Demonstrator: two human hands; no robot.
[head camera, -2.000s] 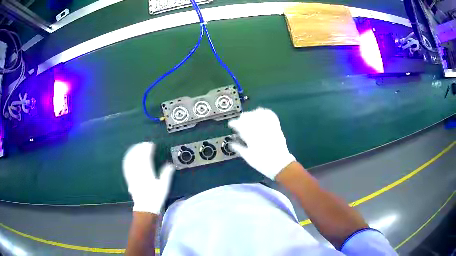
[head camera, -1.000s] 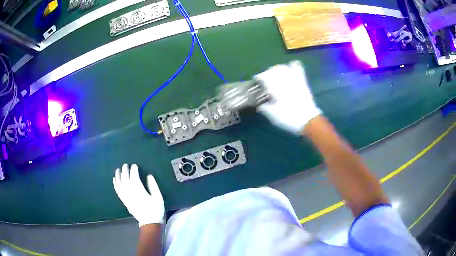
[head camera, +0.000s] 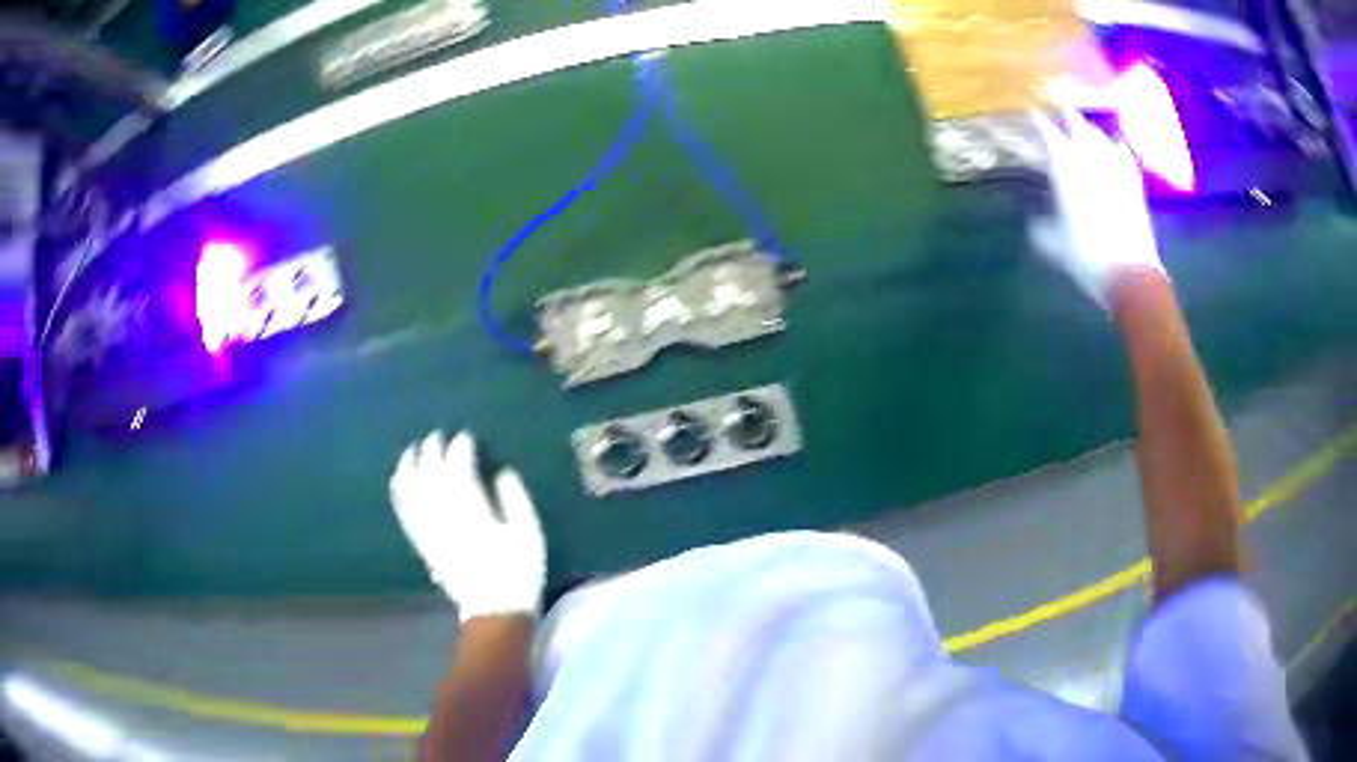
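Note:
My right hand, in a white glove, reaches far to the right. Its fingers are at the end of a blurred silver plate below the amber board; whether they grip it I cannot tell. My left hand, gloved, rests on the mat with fingers apart and holds nothing. The hosed block lies in the middle, its waisted face with pale fittings up. The three-hole carrier plate lies just below it, with three dark ringed openings.
A silver plate with ringed seats lies by the left purple lamp. The amber board is near the right purple lamp. A blue hose loops to the block. Another plate lies beyond the white strip.
My right hand has moved from above the block to the far right, by the silver plate below the amber board. More of the left plate shows out of the lamp. The block shows its waisted face.

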